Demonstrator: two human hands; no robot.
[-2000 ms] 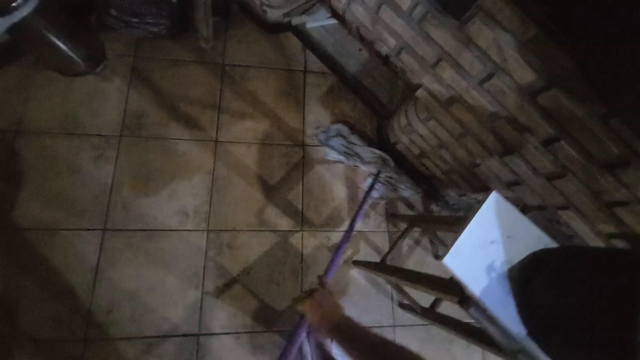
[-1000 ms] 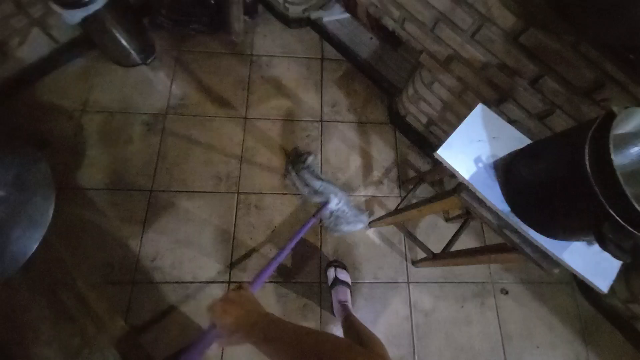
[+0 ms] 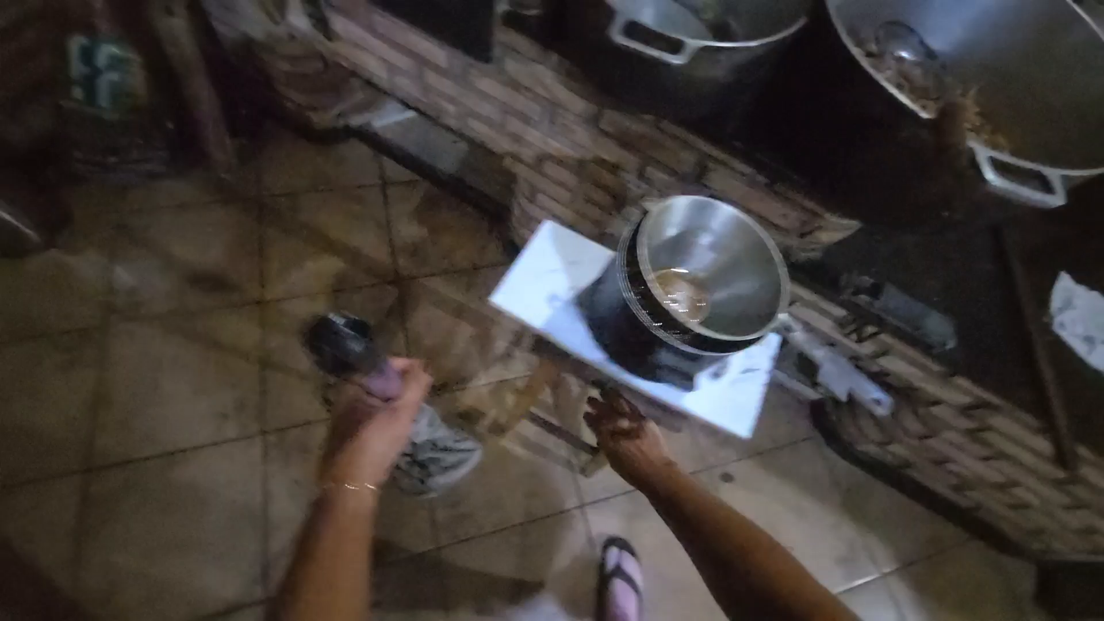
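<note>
My left hand (image 3: 375, 423) grips the purple handle (image 3: 382, 379) of a mop near its black end, which points up toward the camera. Below that hand the grey mop head (image 3: 435, 453) rests on the tiled floor. Fingers slightly spread, my right hand (image 3: 630, 431) is beside the near edge of a white-topped wooden stool (image 3: 552, 276); whether it touches the stool is unclear. A dark pot (image 3: 617, 319) stands on the stool, with a shiny metal pot (image 3: 716, 259) at its top holding a little liquid. Blur hides fine detail.
A brick stove wall (image 3: 595, 164) runs along the right side, carrying large metal pots, one with food (image 3: 914, 78) in it. A knife (image 3: 845, 371) lies by its edge. My sandalled foot (image 3: 621, 578) is on the floor tiles (image 3: 328, 371).
The mop handle now stands more upright, with its end up near the camera. My right hand is apart from the handle, by the stool. The view has shifted toward the stove.
</note>
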